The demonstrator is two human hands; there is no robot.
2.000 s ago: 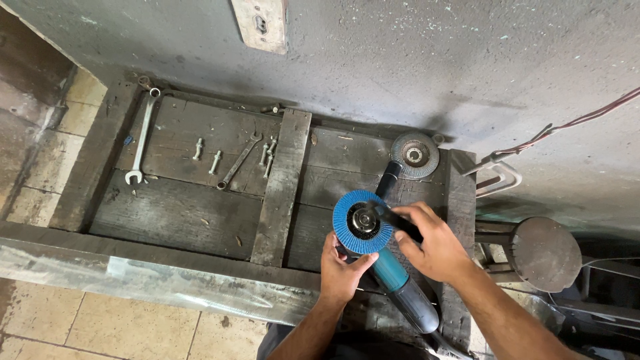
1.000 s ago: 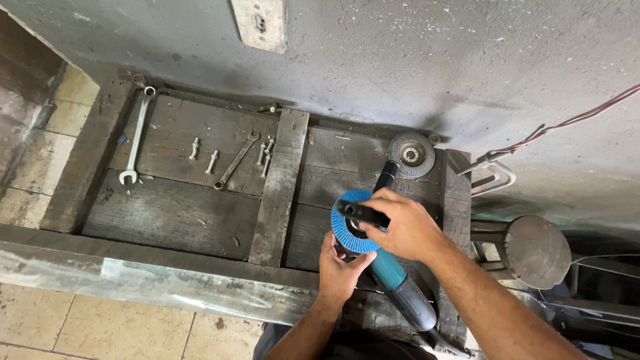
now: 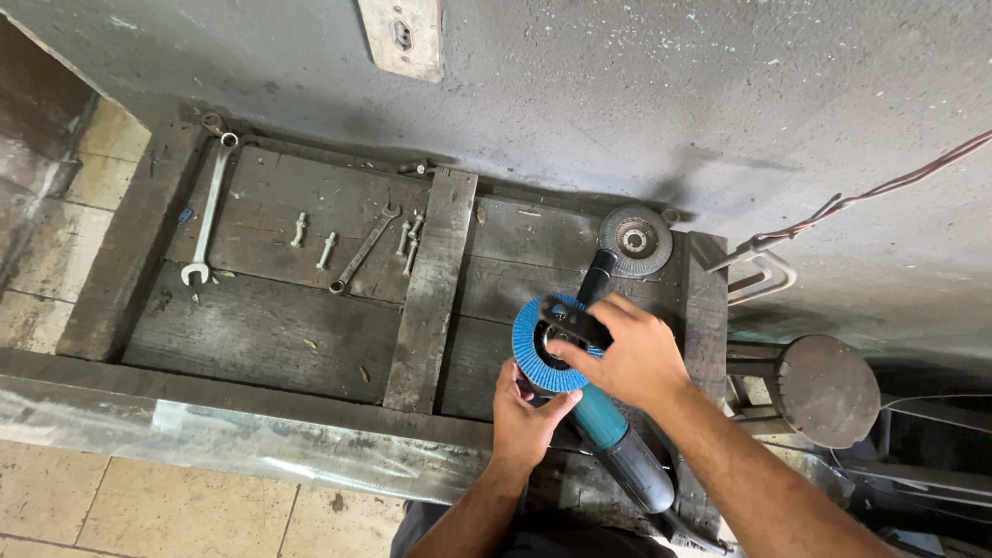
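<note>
An angle grinder [image 3: 601, 422] with a teal and black body lies on the right part of the wooden bench, its blue flap disc [image 3: 531, 349] facing up. My right hand [image 3: 632, 353] grips a black tool [image 3: 577, 319], likely a grinder spanner, over the disc's centre, with the thumb near the hub. My left hand [image 3: 527, 418] holds the grinder's head and the lower edge of the disc. The black side handle [image 3: 597, 277] points up and away. Just beyond it lies a worn grey flap disc [image 3: 635, 240].
Left on the bench are a large combination wrench [image 3: 209, 209], a smaller wrench [image 3: 366, 248] and several bolts [image 3: 327, 250]. A wooden crosspiece [image 3: 430, 294] divides the bench. To the right are a metal clamp [image 3: 763, 275], a cable [image 3: 876, 186] and a round stool [image 3: 828, 391]. A wall stands behind.
The black tool in my right hand has turned over the blue disc between the frames, and the right hand has shifted with it. My left hand stays at the grinder's head.
</note>
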